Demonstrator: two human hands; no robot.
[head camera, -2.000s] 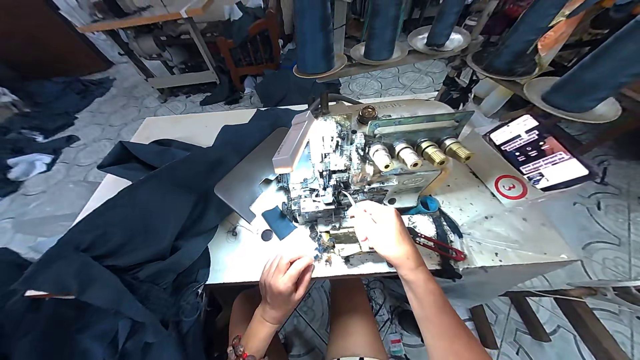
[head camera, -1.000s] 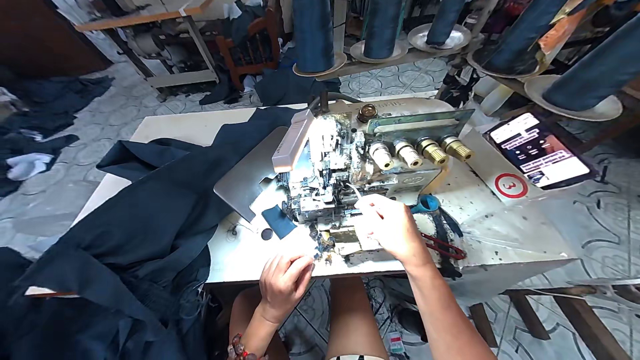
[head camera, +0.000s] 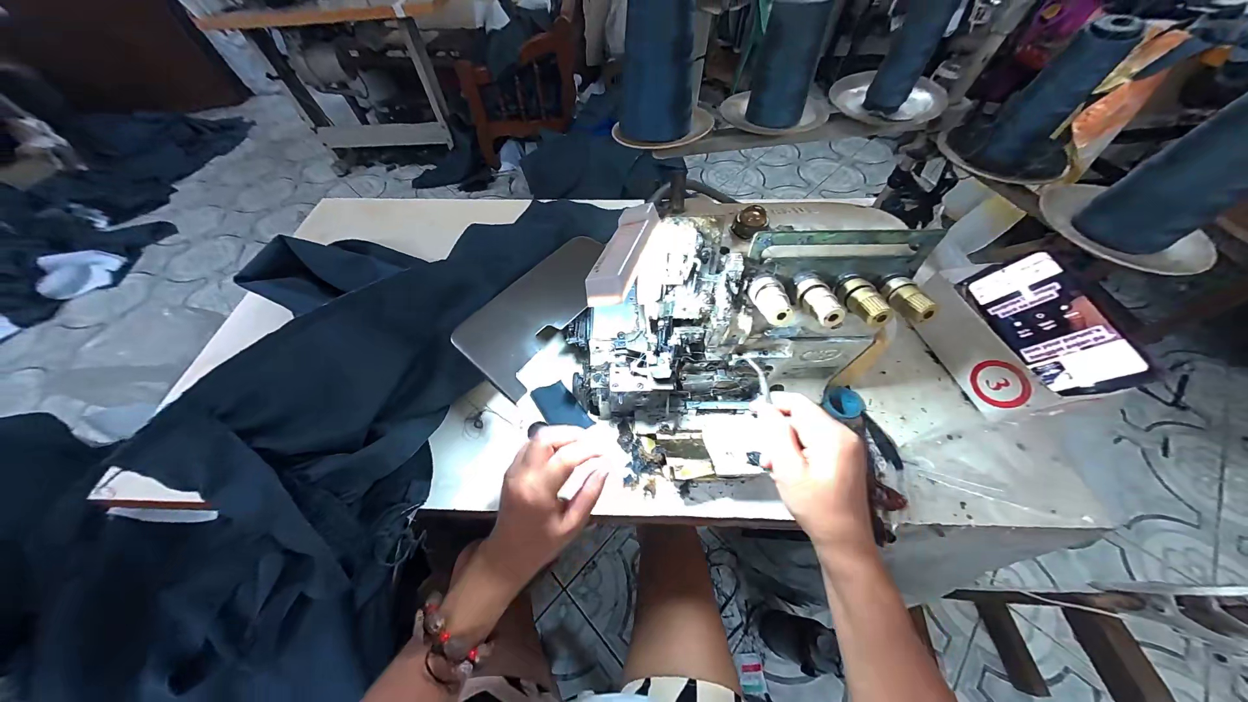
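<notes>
An overlock sewing machine (head camera: 663, 341) stands on the white table with its front mechanism exposed. My right hand (head camera: 814, 463) holds thin bent metal tweezers (head camera: 759, 375), their tip at the lower looper area. My left hand (head camera: 551, 478) is at the machine's front left, thumb and fingers curled near each other; whether something small is between them cannot be told. A small dark blue fabric piece (head camera: 561, 404) lies just above it. Dark lint (head camera: 639, 458) lies at the machine's front, beside an open metal flap (head camera: 687, 456). Several tension knobs (head camera: 819, 300) line the machine's right side.
Dark blue fabric (head camera: 341, 361) spreads over the table's left side and hangs down. A phone (head camera: 1058, 322) with a lit screen lies at the right. Thread cones (head camera: 658, 73) stand on a rack behind. A blue round container (head camera: 843, 402) is right of my right hand.
My right hand has shifted slightly away from the machine, toward the table's front edge, with the tweezers. My left hand has stayed nearly in place.
</notes>
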